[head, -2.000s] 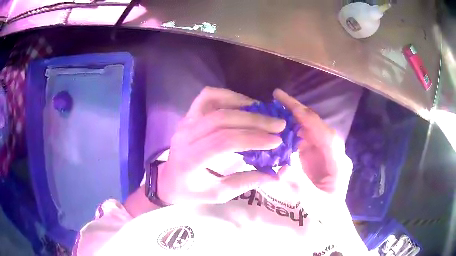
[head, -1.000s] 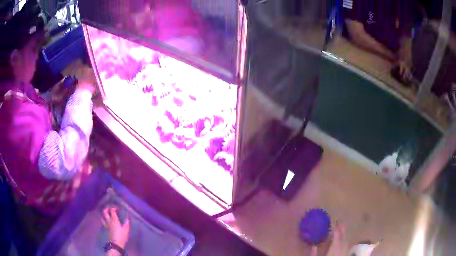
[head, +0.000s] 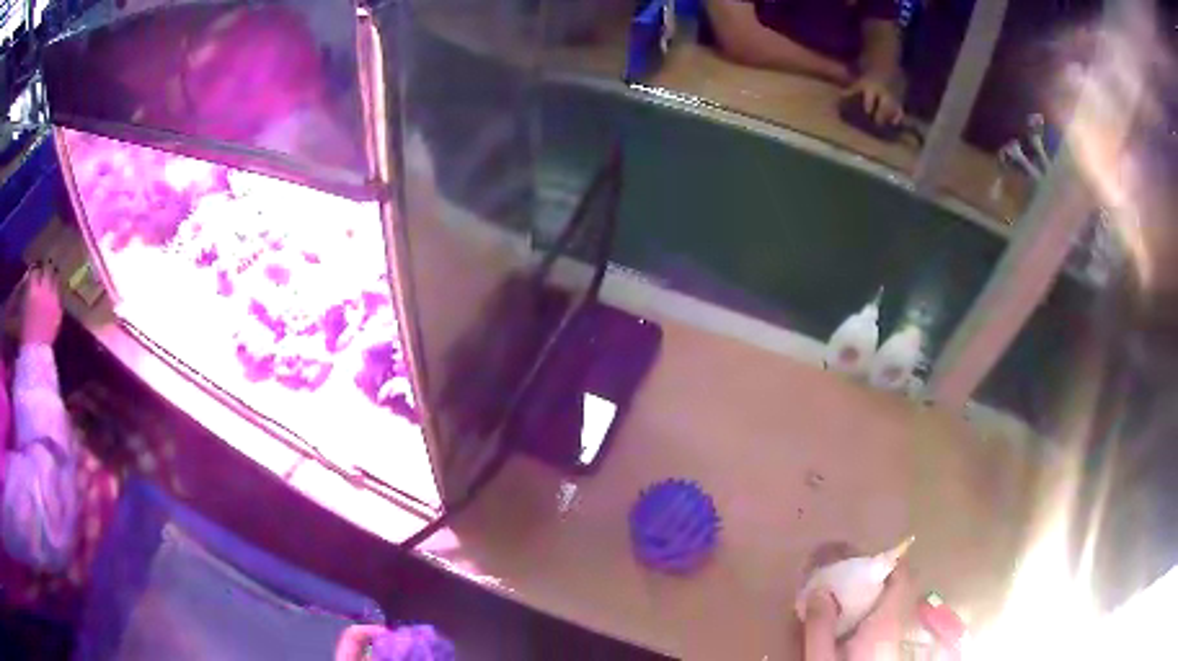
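A blue-violet spiky hair piece [head: 674, 526] sits on the tan bench, with no hand on it. My right hand [head: 859, 626], cut off by the bottom edge, has its fingers around a white glue bottle [head: 846, 588] whose yellowish tip points up and right. My left hand [head: 359, 642] is mostly cut off by the bottom edge. Its fingers hold a second violet hair piece [head: 413, 643] beside the blue-rimmed tray [head: 310, 589].
A red lighter [head: 943, 617] lies right of my right hand. Two white bottles [head: 853, 338] stand at the far bench edge. A flat black object [head: 597, 387] lies by the clear panel. The pink-lit hood [head: 377, 116] is at left. Other people's hands show at far left and top.
The view has swung right. My right hand has left the hair piece on the bench and taken hold of the bottle. My left hand has moved from inside the tray to its right edge with a hair piece.
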